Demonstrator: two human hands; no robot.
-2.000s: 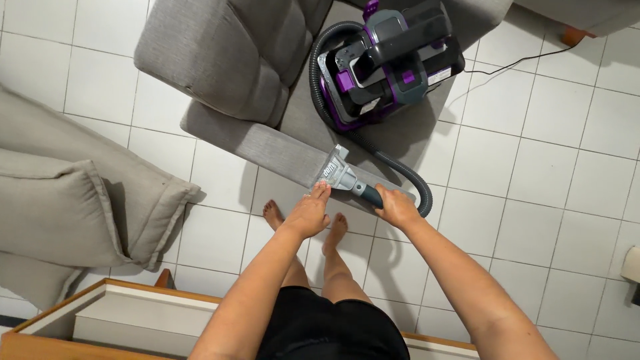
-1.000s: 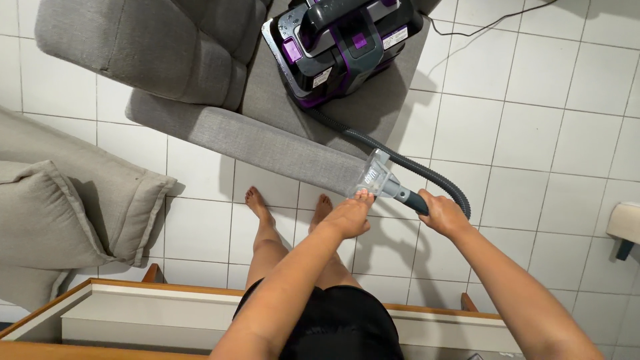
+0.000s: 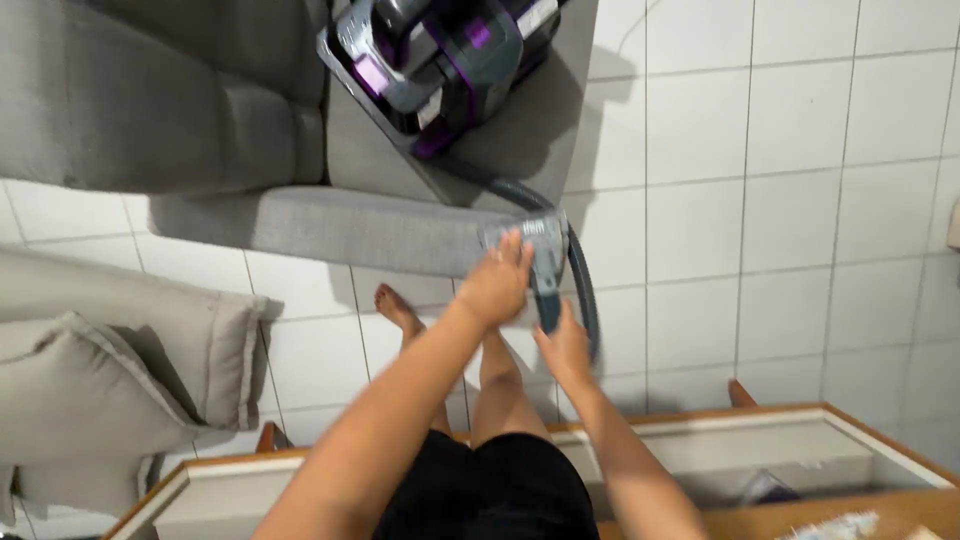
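My right hand (image 3: 567, 346) grips the dark handle of an upholstery cleaner's nozzle (image 3: 546, 244), whose clear, wide head sits at the near end of the grey sofa armrest (image 3: 360, 229). My left hand (image 3: 496, 286) lies flat on the nozzle head, fingers extended. A ribbed dark hose (image 3: 582, 277) curves behind the nozzle, up to the black, grey and purple portable carpet cleaner (image 3: 457, 67) on the sofa seat. The hose's lower end passes behind my right hand.
Grey sofa cushions (image 3: 180, 97) stand at upper left. Beige cushions (image 3: 127, 360) lie at lower left. A wood-edged open drawer or box (image 3: 750, 412) spans the space behind my legs. White floor tiles (image 3: 690, 232) extend on the right. My bare foot (image 3: 394, 306) is below the armrest.
The nozzle has turned from pointing sideways along the armrest to lying across its end, its handle now towards me. My right hand has swung round with the handle. The view has shifted.
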